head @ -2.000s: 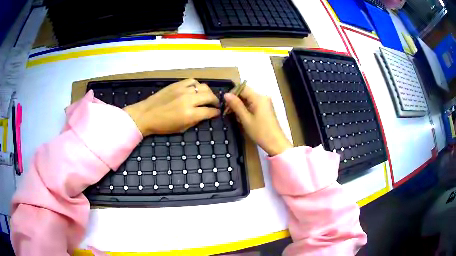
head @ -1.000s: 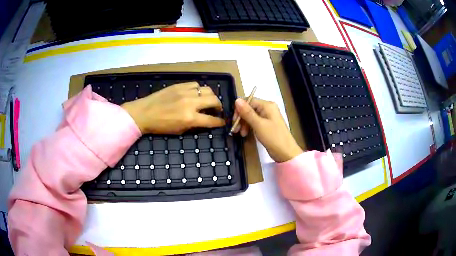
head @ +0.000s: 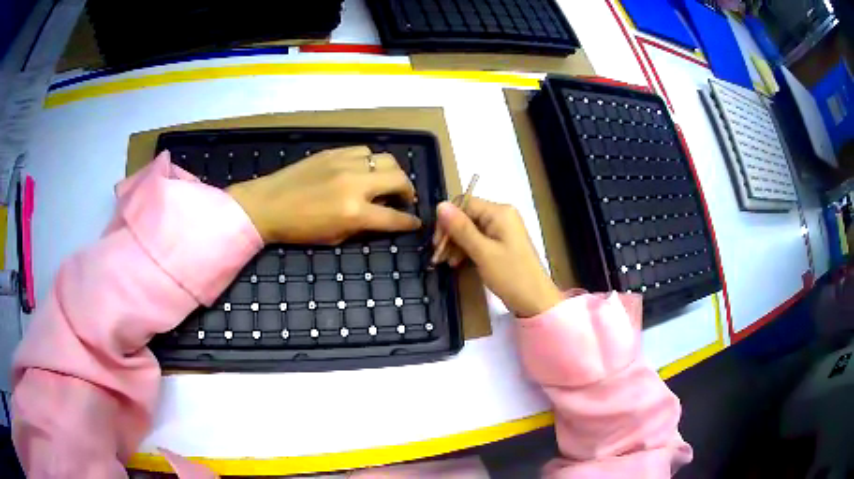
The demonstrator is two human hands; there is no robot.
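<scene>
A black blister tray (head: 309, 357) lies on brown cardboard in front of me, with rows of small bright round parts at its grid points. My left hand (head: 328, 196) rests over the tray's middle and upper part, fingers bent toward the right side and hiding parts beneath. Whether its fingertips hold anything is not clear. My right hand (head: 487, 239) holds thin tan tweezers (head: 467, 194) like a pen at the tray's right edge. Their dark tip points down over the rightmost column. Whether the tip grips a part is too small to tell.
A filled black tray pile (head: 637, 178) stands to the right, and a pale dotted tray (head: 754, 145) lies beyond it. A dark tray stack (head: 215, 28) and another black tray (head: 478, 23) are at the back. A pink pen (head: 27, 243) lies at the left edge.
My right hand and the tweezers have moved down along the tray's right edge, toward me. My left hand stays over the tray. The whole view has shifted slightly.
</scene>
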